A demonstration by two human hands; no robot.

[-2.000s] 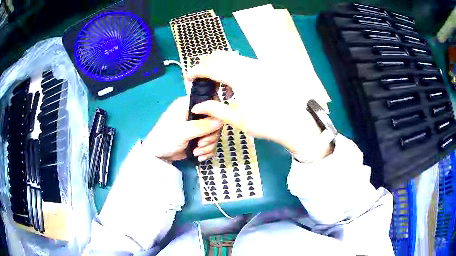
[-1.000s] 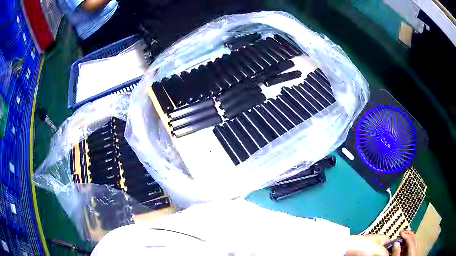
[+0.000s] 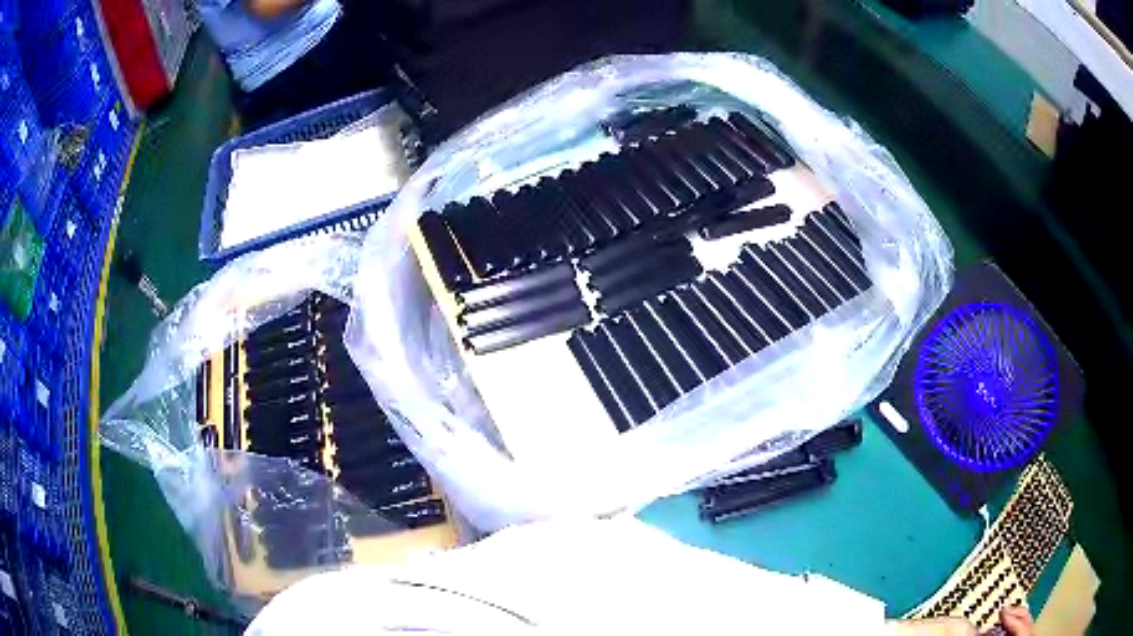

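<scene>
My left hand is at the bottom right, mostly cut off by the lower edge, at the end of my white sleeve. Fingertips show just right of it; I cannot tell surely which hand they belong to. A small dark bit shows between them, too cut off to identify. The pad sheet, tan with rows of black shapes, lies beyond the hand. A few slim black parts lie on the green bench. Many more lie in rows in the large clear plastic bag.
The desk fan stands at right, a blank tan sheet below it. A second bag of black parts is at left. Behind it is a blue crate with white sheets. A person's blue sleeve shows at top left. Stacked blue crates line the left edge.
The view has swung left from the bench to the bagged parts. Since the last earlier frame, the scene has shifted slightly right and down, and the hands are more cut off.
</scene>
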